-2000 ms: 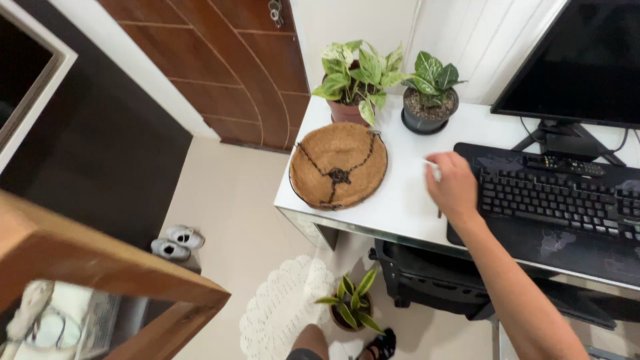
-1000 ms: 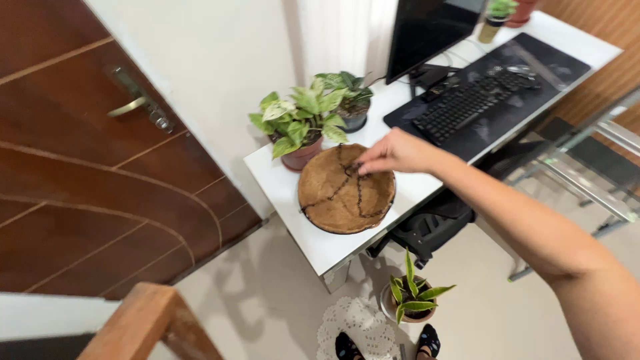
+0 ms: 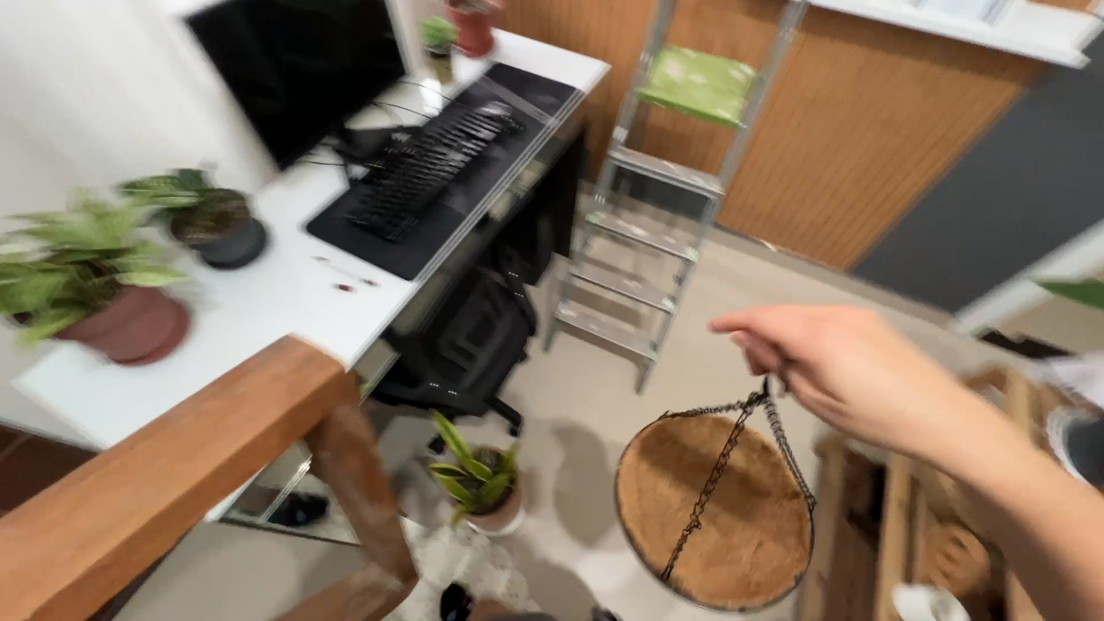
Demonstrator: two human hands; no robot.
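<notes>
My right hand (image 3: 811,362) is closed on the gathered top of the black chains of a hanging basket. The round, coir-lined basket (image 3: 716,509) hangs below it, above the floor, tilted so that its brown inside shows. One chain crosses the lining and others run to the rim. The fingers partly hide the upper end of the chains. My left hand is not in view.
A white desk (image 3: 285,319) holds potted plants, a monitor (image 3: 297,69) and a keyboard (image 3: 431,164). An aluminium stepladder (image 3: 655,216) stands beyond the black chair (image 3: 474,336). A wooden frame (image 3: 181,457) rises at lower left; a snake plant (image 3: 483,483) stands on the floor; wooden crates (image 3: 897,517) are at lower right.
The hanging basket, on the desk in both earlier frames, is now off it, held by its chains in my right hand. The view has swung to the right.
</notes>
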